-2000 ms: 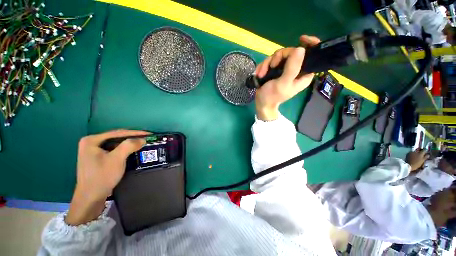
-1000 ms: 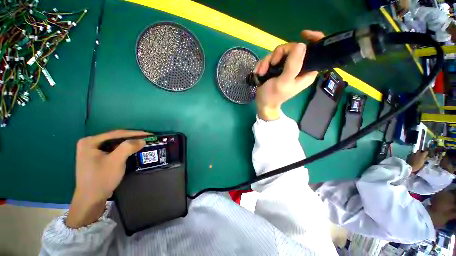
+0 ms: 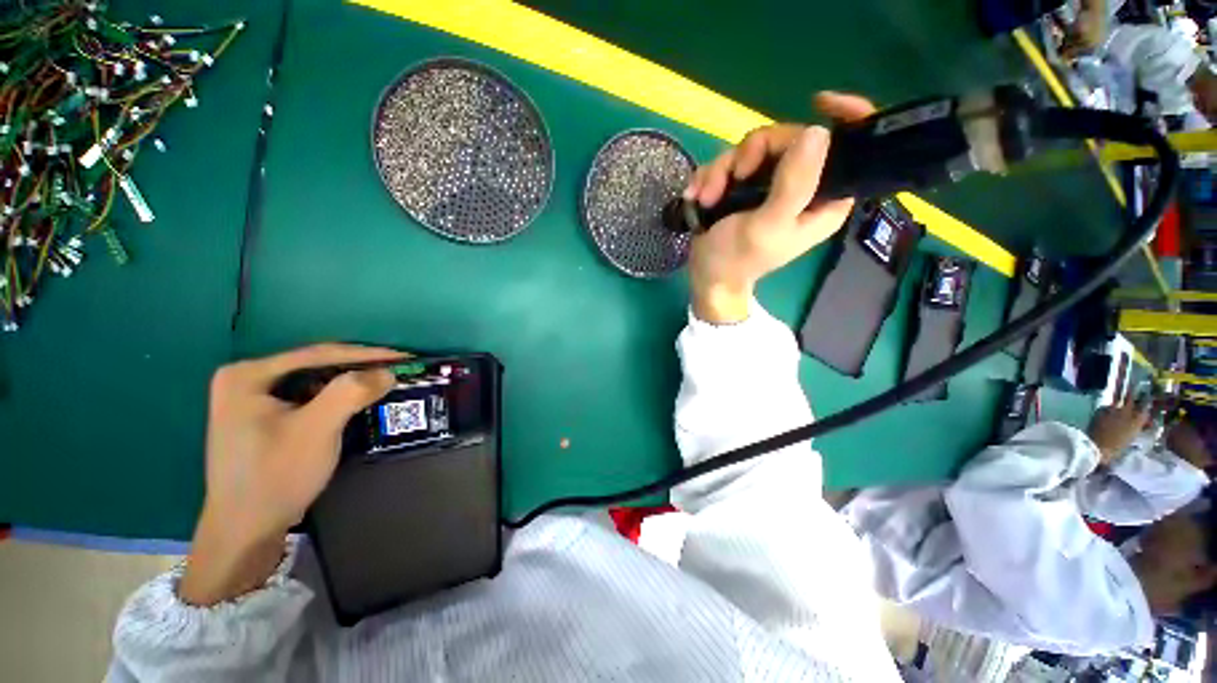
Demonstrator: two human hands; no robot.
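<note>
My left hand (image 3: 274,447) holds the flat black device housing (image 3: 407,527) at the bench's front edge, thumb on its upper end. The circuit module (image 3: 404,418) with a white QR label sits in the housing's top recess, beside a small green strip. My right hand (image 3: 767,220) grips the black electric screwdriver (image 3: 894,147). Its tip end is over the right part of the smaller screw dish (image 3: 638,200); whether a screw is on the tip cannot be seen. The larger screw dish (image 3: 463,150) lies to the left, holding many grey screws.
A tangled pile of wired boards (image 3: 94,127) lies at the far left. Several black housings (image 3: 861,287) lie at the right. Yellow tape (image 3: 601,74) runs along the bench's far side. The screwdriver's black cord (image 3: 854,411) loops across the right. People in pale smocks (image 3: 1028,534) are at the right.
</note>
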